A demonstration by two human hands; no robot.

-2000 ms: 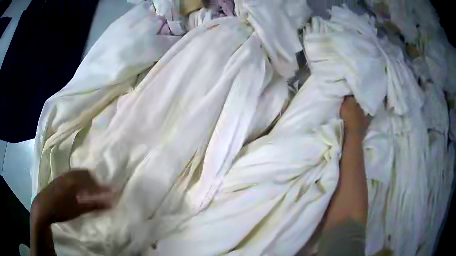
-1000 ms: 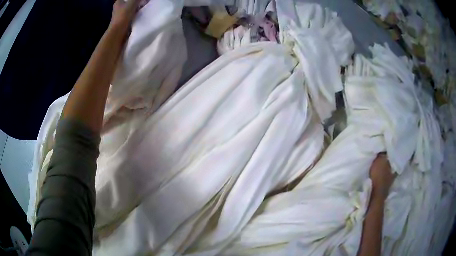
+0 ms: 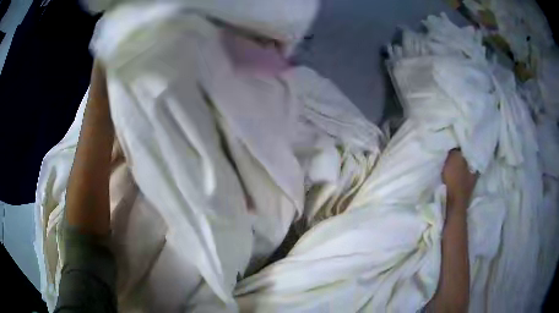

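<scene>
White garment pieces (image 3: 178, 128) are heaped in long folds over most of the view. A bundle of them is raised and blurred at the upper left, with a pinkish patch (image 3: 260, 56) on it. My left forearm reaches up under this bundle; the left hand itself is hidden by the cloth. My right hand (image 3: 457, 174) grips another bundle of white fabric (image 3: 368, 226) at the right, its fingers partly covered by folds.
Dark navy fabric (image 3: 43, 98) lies along the left. The grey table top (image 3: 349, 52) shows at the upper middle. More white pieces with tan bits (image 3: 512, 52) among them lie at the upper right.
The bundle at the middle has been lifted and swung to the left, uncovering grey table behind it. My left hand has gone out of sight beneath cloth. My right hand still holds its bundle.
</scene>
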